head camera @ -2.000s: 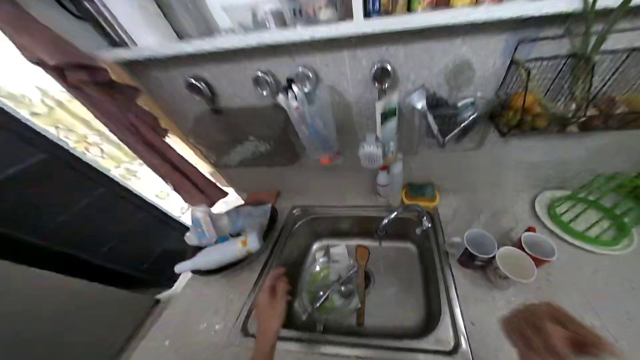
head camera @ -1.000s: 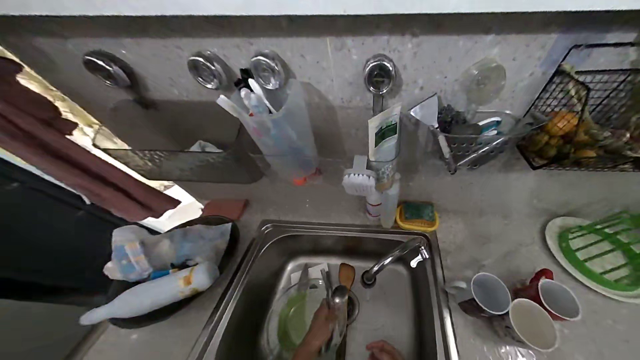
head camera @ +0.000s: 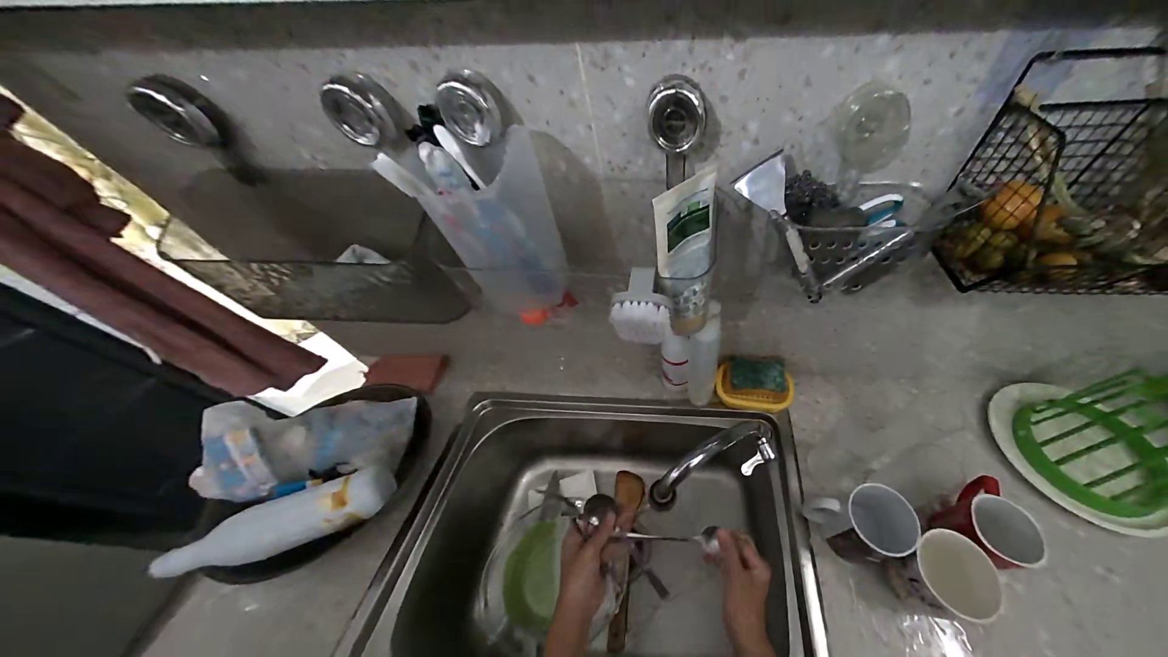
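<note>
Both hands are inside a stainless steel sink (head camera: 748, 456). My left hand (head camera: 589, 570) grips several pieces of metal cutlery, among them a rounded spoon or ladle head (head camera: 599, 509). My right hand (head camera: 741, 579) has its fingers on the bowl of a metal spoon (head camera: 710, 540), whose handle runs across to my left hand. A wooden spatula (head camera: 630, 493) lies beneath the cutlery. A green dish (head camera: 531, 575) and a clear plate or bowl rest at the sink's left. The curved faucet (head camera: 707, 456) stands above and between the hands.
Several mugs (head camera: 883, 520) and a plate with a green rack (head camera: 1086, 447) are on the right counter. A sponge in a yellow holder (head camera: 756, 381) and bottles (head camera: 703, 360) sit behind the sink. A black tray (head camera: 422, 438) at left holds a white bottle (head camera: 283, 525).
My right hand, over the right counter two seconds ago, is now in the sink at the spoon's bowl. My left hand has taken hold of cutlery. The view has moved closer to the wall.
</note>
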